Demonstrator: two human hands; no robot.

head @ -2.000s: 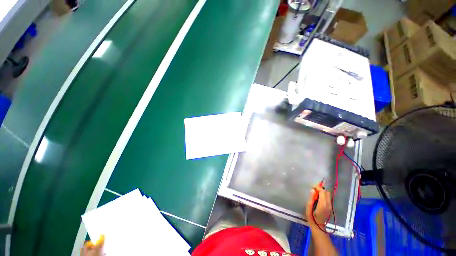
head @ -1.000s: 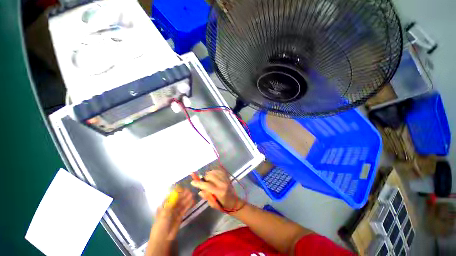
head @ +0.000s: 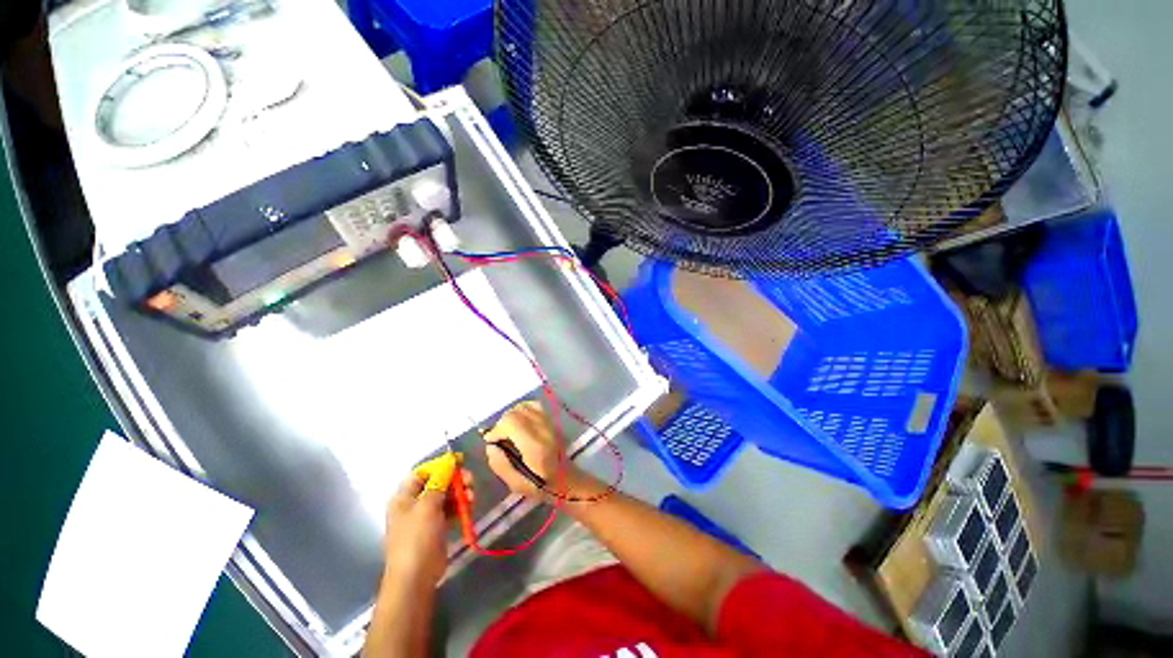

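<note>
A white-backed solar panel point(head: 425, 366) lies on the silver-framed test box point(head: 525, 212), with bright light at its left edge. My left hand point(head: 425, 508), with yellow at the fingertips, holds a red-orange test probe point(head: 464, 509) at the panel's near edge. My right hand point(head: 530, 450) holds a dark test probe point(head: 515, 460), its tip pointing left towards the panel. I cannot tell whether either tip touches the panel. Thin red and dark leads run to the bench meter point(head: 296, 244) at the back of the box.
Another white panel point(head: 142, 546) lies on the green bench point(head: 26, 411) at the left. A wire coil point(head: 161, 103) sits on the meter. A black fan point(head: 720, 186) stands at the back right, near a blue crate point(head: 875, 424). Small dark-faced panels point(head: 984, 546) stand on cardboard at the far right.
The red-orange probe was in my right hand and is now in my left. My right hand now shows the dark probe. The view has shifted slightly.
</note>
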